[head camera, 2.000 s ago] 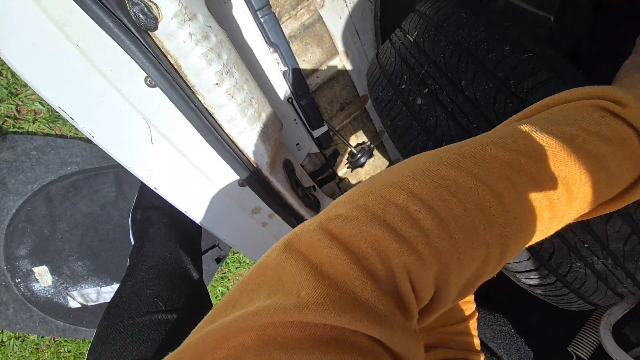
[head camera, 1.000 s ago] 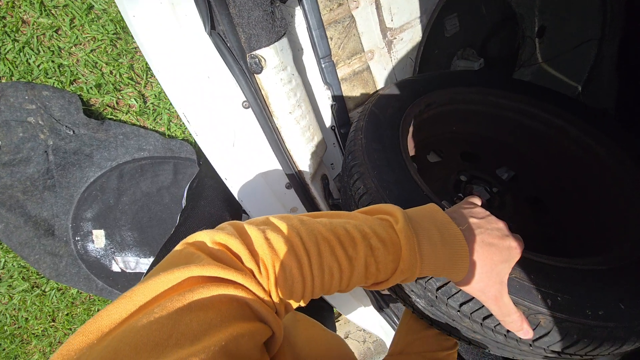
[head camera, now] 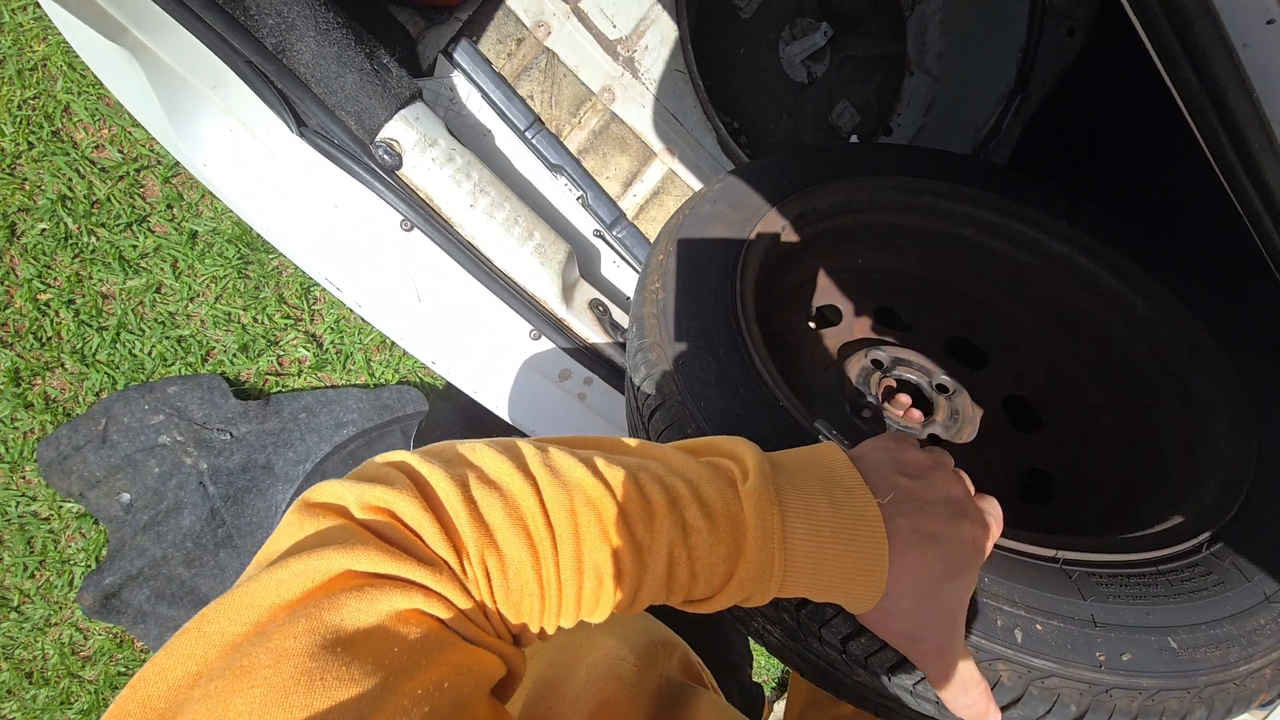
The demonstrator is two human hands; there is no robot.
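Note:
A car wheel with a black tyre and a dark steel rim stands tilted at the edge of a white car's boot. Reaching in from the lower left, my left hand grips the wheel, its thumb on the tyre and its fingers curled near the hub plate. Fingertips show in the centre hole; I cannot tell which hand they belong to. Part of my other orange sleeve runs below the tyre, and my right hand cannot be made out.
The white body edge with its black rubber seal crosses the view diagonally. Behind the wheel is a dark round well in the boot floor. A grey carpet piece lies on the grass at the left.
My left hand, out of view two seconds ago, now shows on the wheel. The wheel's rim and hub have come into view. The view itself has shifted.

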